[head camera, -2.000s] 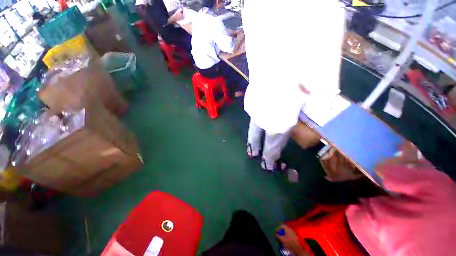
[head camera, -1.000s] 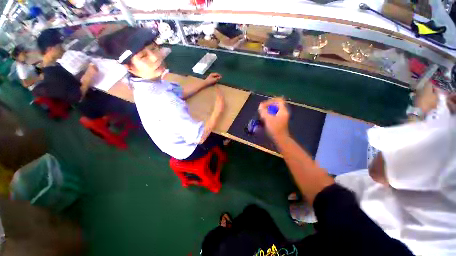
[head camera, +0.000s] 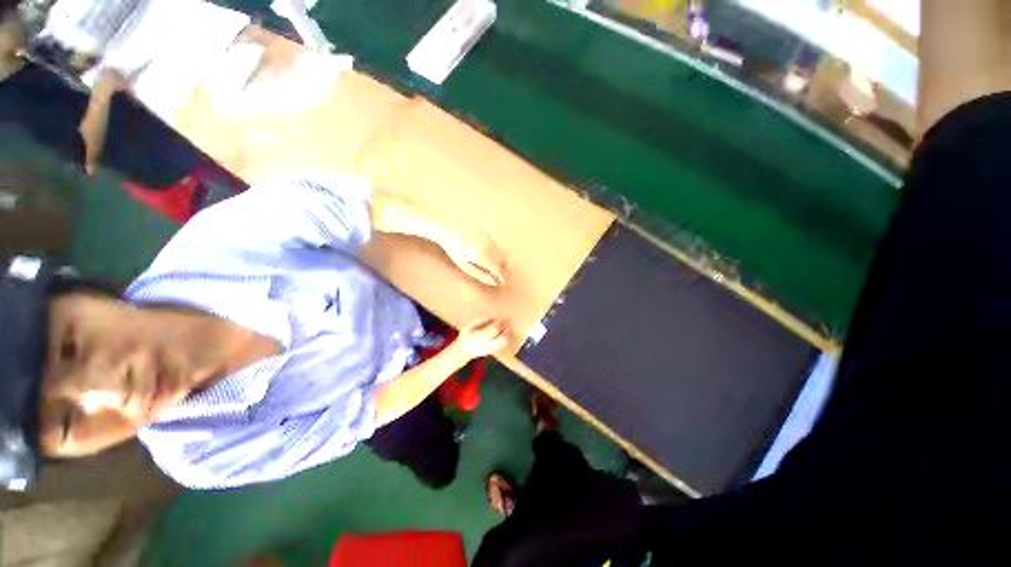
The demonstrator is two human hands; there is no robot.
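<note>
Neither of my hands is in the picture. A bare forearm and black sleeve rise along the right side, and the hand end is cut off by the top edge. The black bench sheet lies before me with nothing on it. The tan cardboard bench cover joins it on the left. A slim white product box lies on the green conveyor belt beyond the bench.
A seated person in a pale shirt and dark cap is close on the left, hands on the cardboard edge. A red stool is at the bottom. A blue-grey sheet adjoins the black one. White papers or boxes lie upper left.
My hand with the small blue thing was over the black sheet and is now out of view. The view has tilted and moved closer to the bench and the seated person.
</note>
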